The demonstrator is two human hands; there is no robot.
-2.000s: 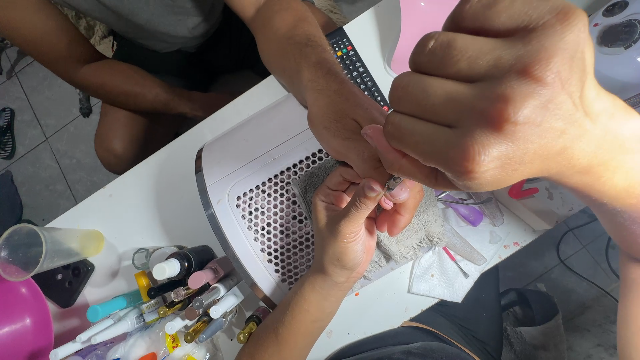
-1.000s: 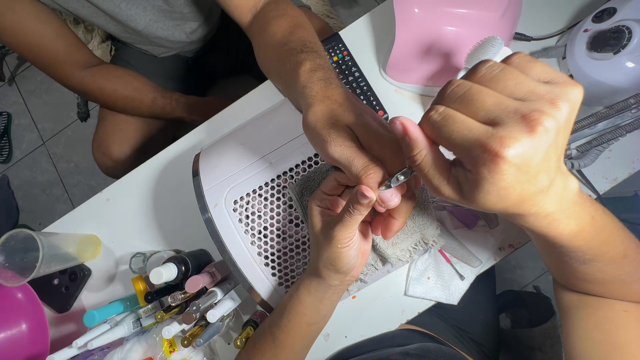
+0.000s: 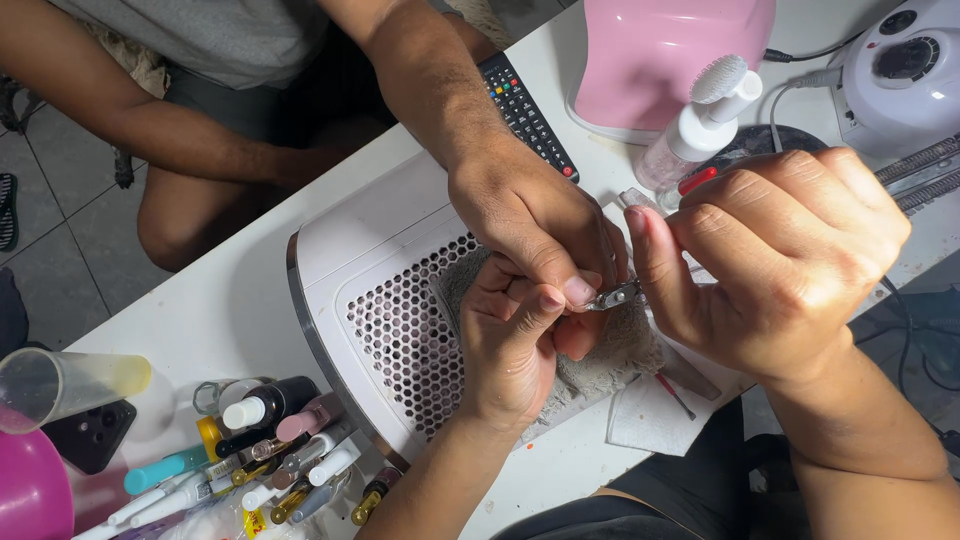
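Observation:
My left hand (image 3: 514,345) holds a finger of another person's hand (image 3: 536,210), its thumb beside that person's thumbnail. My right hand (image 3: 772,255) is closed around a metal cuticle nipper (image 3: 616,295); its handles are hidden in my fingers. The nipper's jaws are at the edge of the person's thumbnail. Beneath the hands a grey towel (image 3: 600,367) lies over part of a white nail dust collector (image 3: 390,352) with a honeycomb grille.
A black remote control (image 3: 529,116), a pink nail lamp (image 3: 667,60), a pump bottle (image 3: 686,142) and a white nail drill unit (image 3: 907,75) stand behind. Several polish bottles and pens (image 3: 300,450), a plastic cup (image 3: 67,382) and a phone (image 3: 94,435) are at the left. A white wipe (image 3: 652,416) lies in front.
Since the earliest frame my right hand has moved back from over the other person's hand, toward the right. The nipper's jaws now show at the thumbnail. My left hand keeps its hold.

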